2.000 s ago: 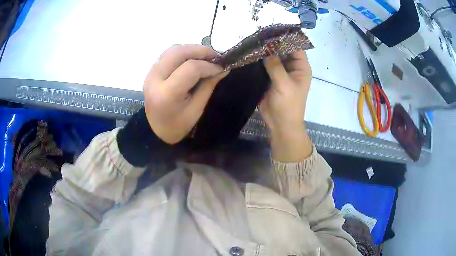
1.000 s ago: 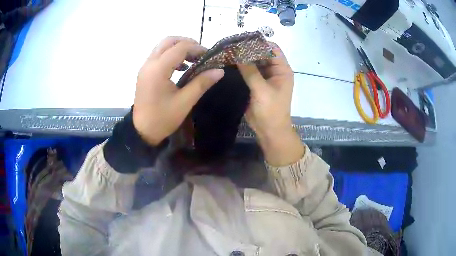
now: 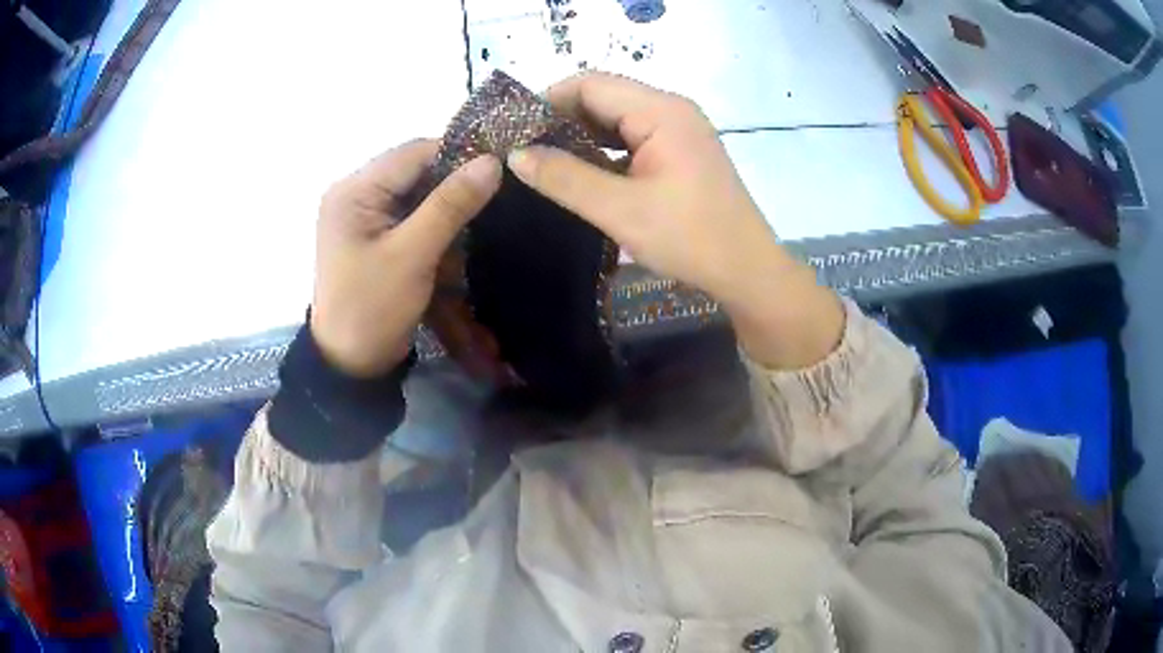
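Note:
A tweed piece in brown-grey check is held up over the table's front edge, its pointed end upward. Its black lining faces me and hangs down toward my lap, where its lower end blurs. My left hand grips the piece's left edge near the top, thumb on the front. My right hand grips the right side, thumb at the tweed's lower edge beside the left thumb. The fingers behind the cloth are partly hidden.
Scissors with yellow and red handles lie at the right, beside a dark red flat rectangle. A measuring-tape strip edges the white table. A blue bin with cloth stands below right; more cloth lies at far left.
Both hands have moved left with the piece. The tweed end now points upward instead of lying across, and the thumbs have come together. The view has shifted; the machine parts have mostly left the top edge.

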